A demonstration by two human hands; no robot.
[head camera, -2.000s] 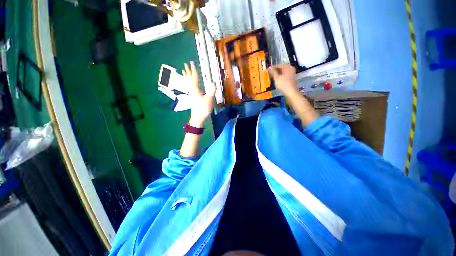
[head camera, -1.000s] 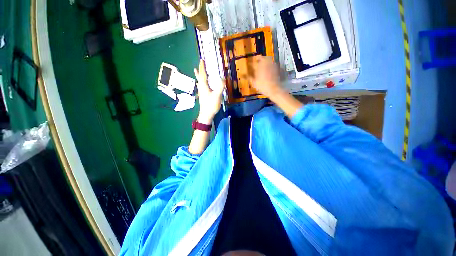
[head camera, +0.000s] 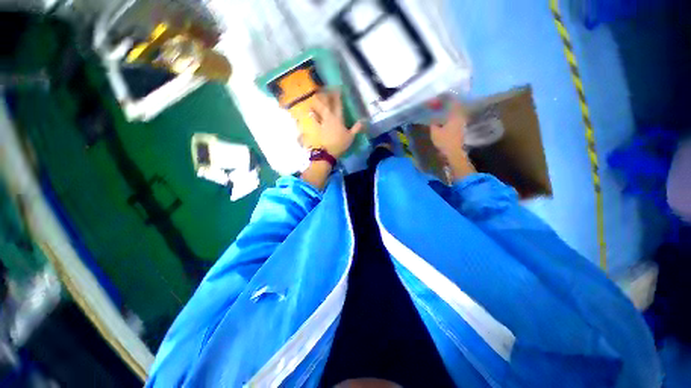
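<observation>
The frame is blurred. The fixture plate (head camera: 301, 85), orange with a pale green border, lies on the machine bed with dark frame parts on it. My left hand (head camera: 327, 127) is over its near part, fingers spread, and hides some of it. My right hand (head camera: 450, 130) is at the machine's front edge, near the red button and beside the carton; its fingers are blurred. A black two-window frame (head camera: 422, 47) lies on a white plate to the right of the orange fixture.
The open brown carton (head camera: 530, 144) with pale parts inside stands right of the machine. A brass-coloured machine head (head camera: 193, 59) is at upper left above a white tray. A small white device (head camera: 220, 158) lies on the green bench (head camera: 151, 220). Yellow-black tape (head camera: 585, 129) runs along the blue floor.
My right hand has left the orange fixture and moved right to the machine's front edge. My left hand has moved from the fixture's left side onto it. The view has turned and shifted.
</observation>
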